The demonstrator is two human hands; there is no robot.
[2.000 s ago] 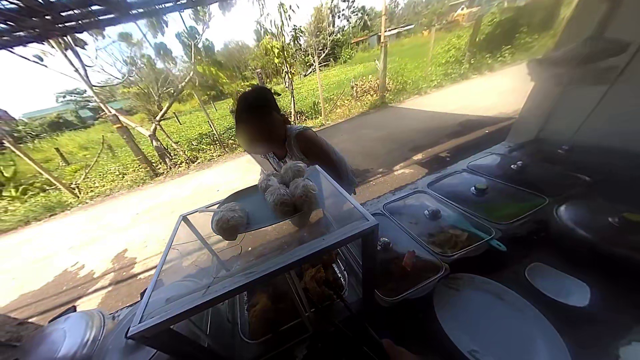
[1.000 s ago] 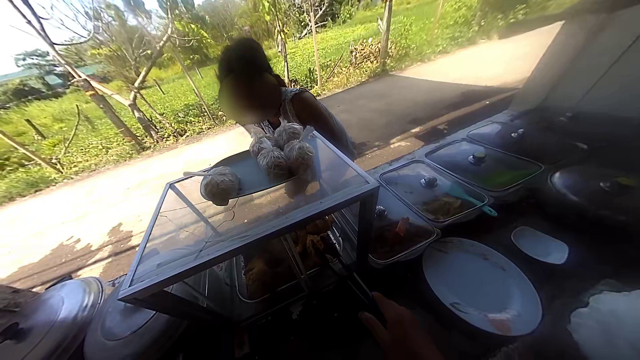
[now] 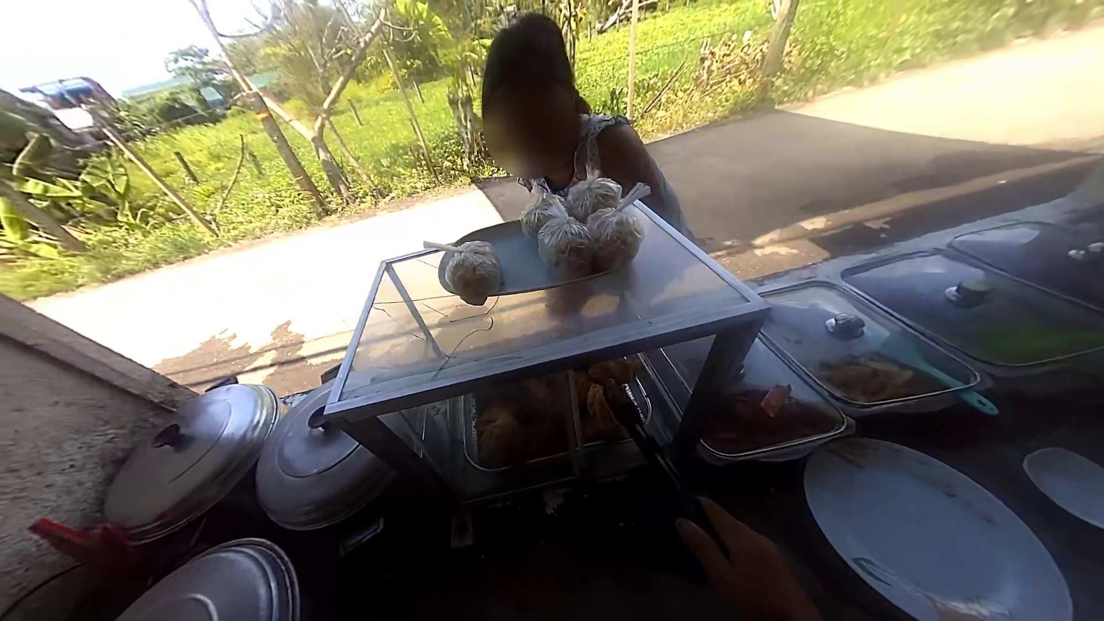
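My right hand [image 3: 743, 565], at the lower edge right of centre, grips a pair of dark tongs [image 3: 660, 457]. The tips of the tongs reach into a glass display case [image 3: 552, 341] and meet browned food [image 3: 601, 405] in its right tray; whether they pinch a piece is too dark to tell. Left of that food lies a second tray of food [image 3: 517, 427]. On the glass top, a grey plate [image 3: 516, 259] carries several knotted plastic bags of food [image 3: 567, 246]. My left hand is not in view.
Pots with metal lids [image 3: 203, 457] stand at the left beside a rough wall [image 3: 52, 431]. To the right are lidded glass trays [image 3: 862, 345], one with a turquoise utensil [image 3: 940, 379], and a large white plate [image 3: 931, 526]. A person [image 3: 621, 159] leans behind the case, beside the road.
Two seconds ago my right hand barely showed at the lower edge; now more of it shows with the tongs extended into the case. The view has shifted to the left.
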